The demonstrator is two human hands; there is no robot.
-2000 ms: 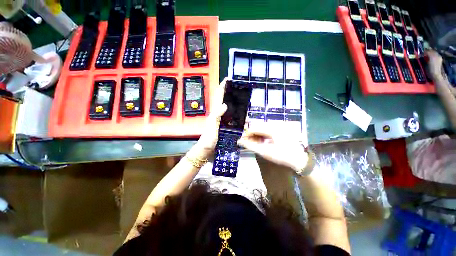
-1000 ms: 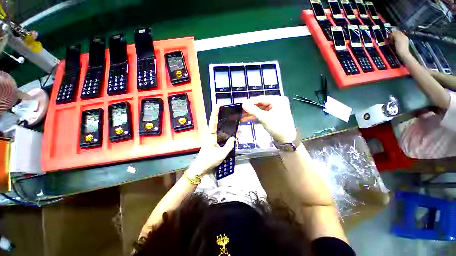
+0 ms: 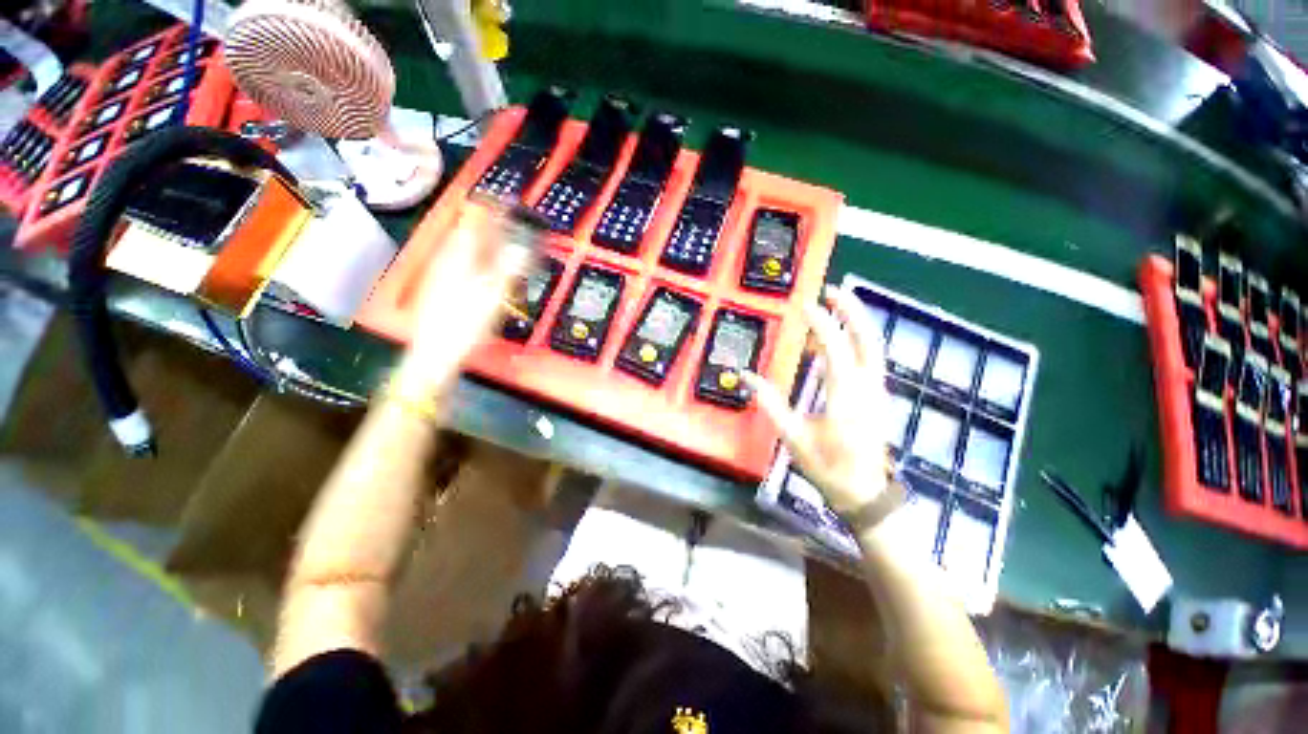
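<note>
The orange-red phone tray [image 3: 603, 380] lies in front of me. Its far row holds several open flip phones [image 3: 636, 201] and one closed phone at the right. Its near row holds closed phones [image 3: 660, 333] with small lit-looking displays. My left hand [image 3: 474, 280] is blurred over the near row's left end, with a dark flip phone [image 3: 519, 215] partly showing at its fingers. My right hand [image 3: 839, 416] is empty, fingers apart, between the phone tray and the white lens tray [image 3: 1021, 416]; its thumb is close to the rightmost near-row phone.
A pink-beige fan [image 3: 309, 65], a black ribbed hose [image 3: 93, 273] and a white and orange box [image 3: 258, 244] are at left. Black tweezers [image 3: 1076, 502], a white tag [image 3: 1138, 562] and a small white device [image 3: 1212, 627] are at right. Another phone tray [image 3: 1169, 387] stands at far right.
The view has swung left. My left hand has gone from above my lap to the phone tray's left end, taking the phone along. My right hand has left the phone and opened.
</note>
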